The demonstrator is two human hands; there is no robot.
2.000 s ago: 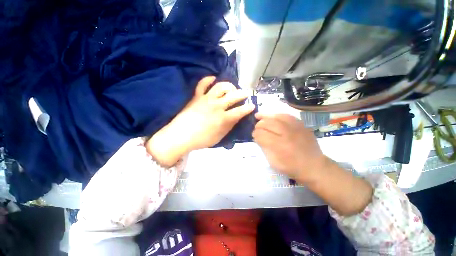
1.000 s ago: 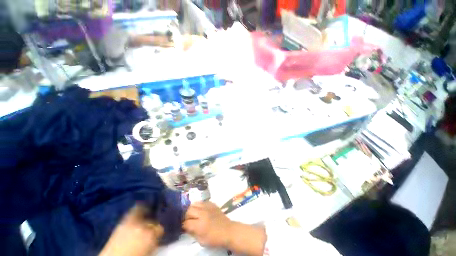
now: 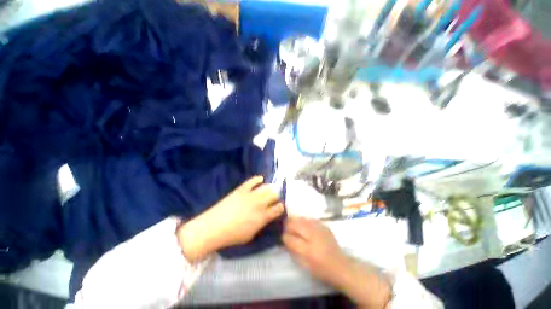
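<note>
A large heap of navy cloth (image 3: 151, 139) fills the left and centre, with a small white label (image 3: 67, 183) on it. My left hand (image 3: 241, 217) lies palm down on the cloth, its fingertips at the cloth's right edge. My right hand (image 3: 311, 241) is at the same edge, its fingertips close together on the navy edge. The white sewing machine (image 3: 326, 130) stands just beyond my fingertips; its needle area is blurred, so the exact grip is hard to see.
A black cord bundle (image 3: 406, 202) lies right of the machine, beside blurred orange and blue snips (image 3: 365, 211). Yellow-green scissors (image 3: 464, 220) lie further right. A blue trough (image 3: 283, 18) is behind, and pink cloth (image 3: 513, 36) is at the upper right.
The view has swung back down and towards the cloth. My left hand, blurred and low before, now lies flatter by the cloth's right edge. My right hand stays at the edge.
</note>
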